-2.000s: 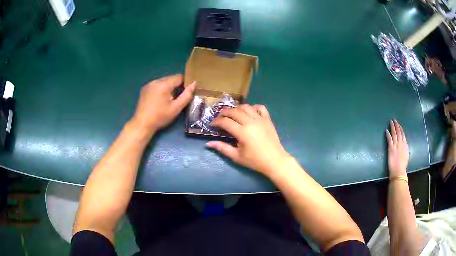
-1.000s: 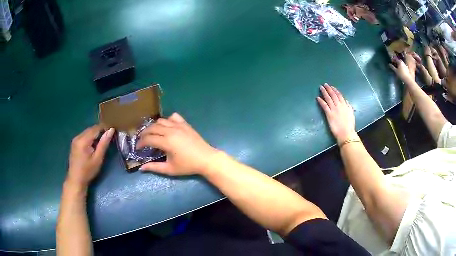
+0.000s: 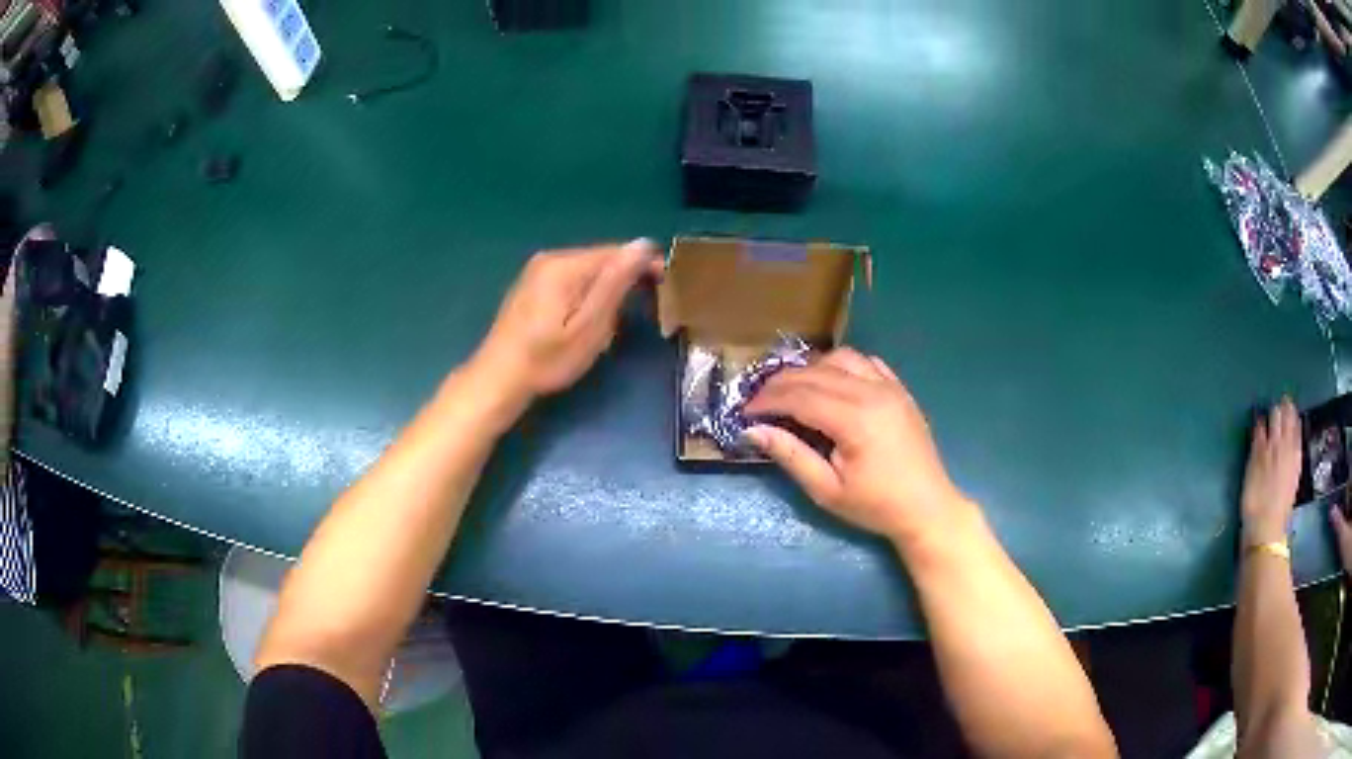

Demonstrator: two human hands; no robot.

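Observation:
An open carton (image 3: 764,285) with a tan-brown inside lies in front of me, its lid standing up at the back. A shiny clear accessory bag (image 3: 727,398) with dark contents lies in its bottom. My right hand (image 3: 853,430) reaches into the carton from the right, thumb and fingers on the bag; the fingers hide part of it. My left hand (image 3: 571,315) is at the lid's left edge, fingers bent, holding nothing that I can see; contact with the lid is unclear. A black insert tray (image 3: 749,141) with a shaped cut-out sits just behind the carton.
A power strip (image 3: 273,45) and thin cable (image 3: 401,67) lie at back left. A dark heap with white labels (image 3: 77,341) is at the left edge. Accessory bags (image 3: 1283,237) lie far right, above a neighbour's hand (image 3: 1271,475) beside a black box. Another dark object (image 3: 540,12) is at the top.
The view has swung left, so everything sits further right. My left hand has come up from the carton's left side to the lid's edge. My right hand remains in the carton at the bag.

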